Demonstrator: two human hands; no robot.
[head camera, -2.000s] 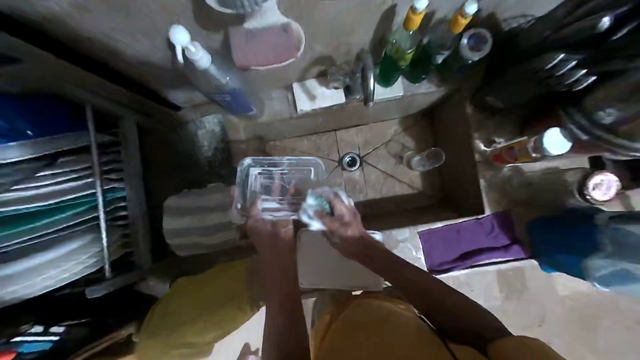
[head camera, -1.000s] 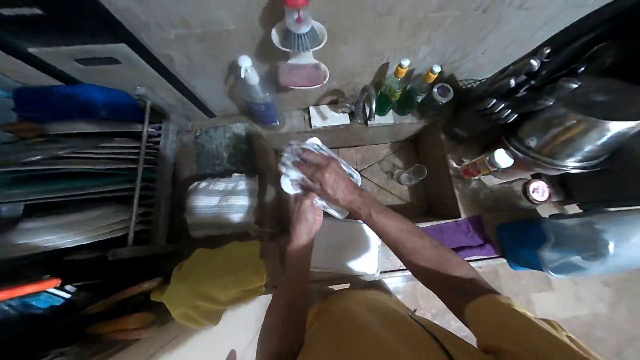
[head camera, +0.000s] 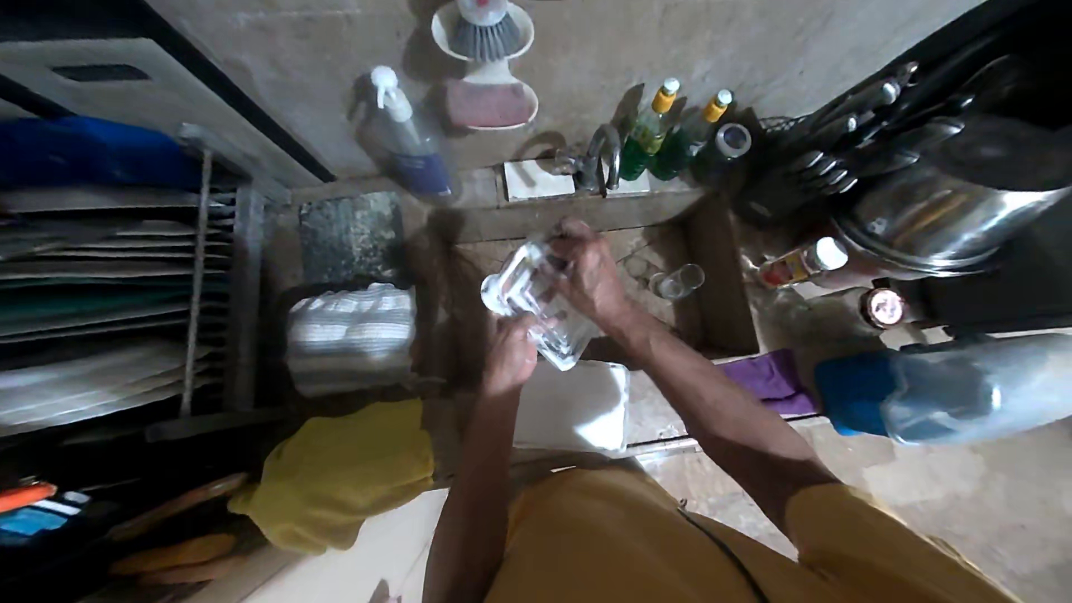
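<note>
Over the tiled sink (head camera: 712, 289) I hold a clear rectangular container (head camera: 536, 293), tilted at an angle. My left hand (head camera: 509, 356) grips its lower left side. At its upper right side is my right hand (head camera: 586, 272); whether a scrubber is also in that hand cannot be made out. A whitish, shiny patch shows at the container's left corner. A drinking glass (head camera: 677, 282) lies in the sink to the right. Behind the sink stands a metal faucet (head camera: 605, 159). A white rectangular item (head camera: 574, 406) lies on the front ledge, below my hands.
Left are a dish rack (head camera: 197, 285), a striped cloth (head camera: 352, 335) and a yellow cloth (head camera: 352, 469). A spray bottle (head camera: 414, 151) and green bottles (head camera: 649, 138) stand behind. At right are a jar (head camera: 879, 308), a metal pot (head camera: 946, 209) and a purple cloth (head camera: 766, 381).
The container was held flatter two seconds ago and is now tilted. My right hand has moved from the container's upper left to its upper right side since one second ago.
</note>
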